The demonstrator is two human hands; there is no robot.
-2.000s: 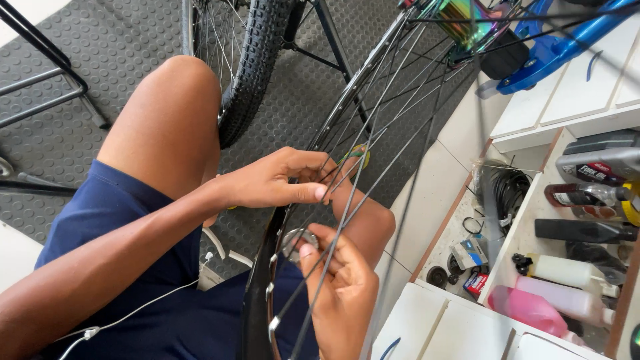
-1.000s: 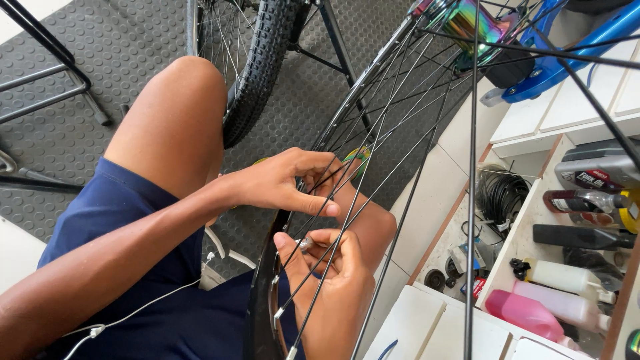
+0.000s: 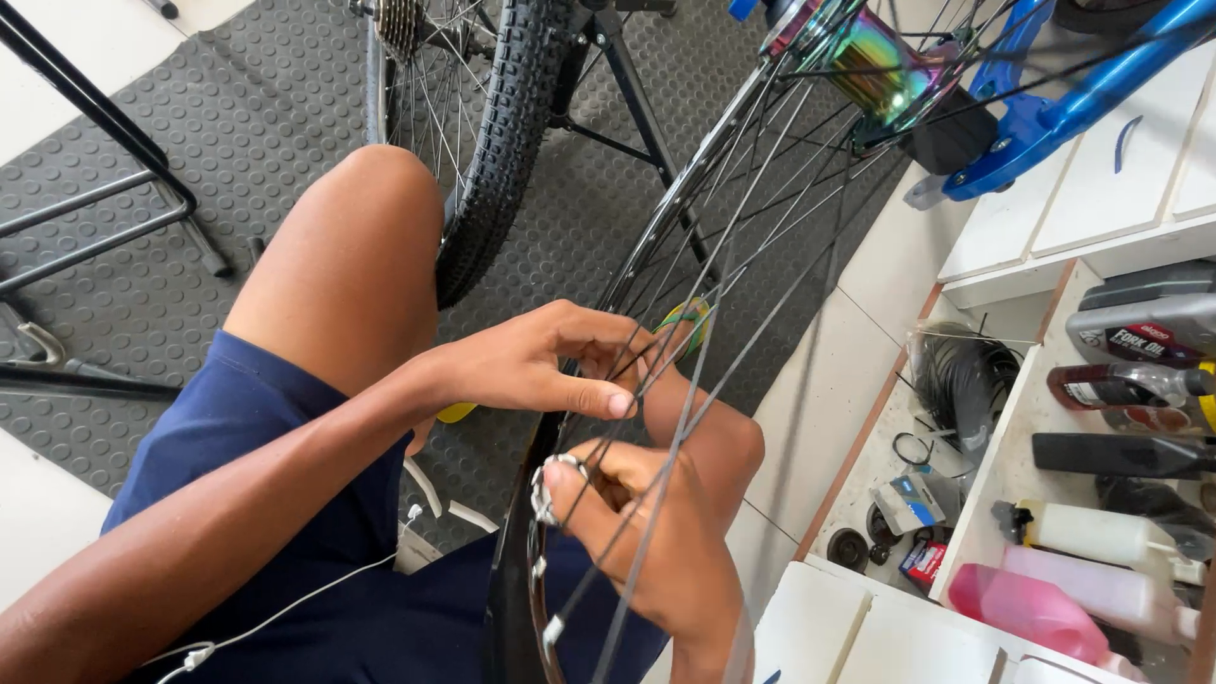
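Observation:
A bicycle wheel with a black rim [image 3: 518,570], dark spokes and an iridescent hub [image 3: 879,76] stands between my legs, its hub beside the end of a blue bicycle frame or fork part [image 3: 1064,114]. My right hand [image 3: 646,532] holds a round metal spoke wrench [image 3: 551,489] by thumb and fingers at a spoke's end near the rim. Just above it, my left hand [image 3: 560,366] reaches among the spokes, thumb and bent fingers around one or more of them; exactly which ones is hidden. A silver spoke nipple [image 3: 554,629] shows lower on the rim.
Another wheel with a knobby tire [image 3: 513,142] is beyond my knee on the black rubber mat [image 3: 313,85]. Black metal stand legs [image 3: 85,104] are at left. At right, an open white drawer [image 3: 1007,484] holds bottles and coiled cables [image 3: 959,380]. A white cord [image 3: 294,613] crosses my lap.
My right hand has changed its grip on the round wrench, which shows more fully than one second ago. My left hand remains among the spokes. The wheel's spokes have shifted in view.

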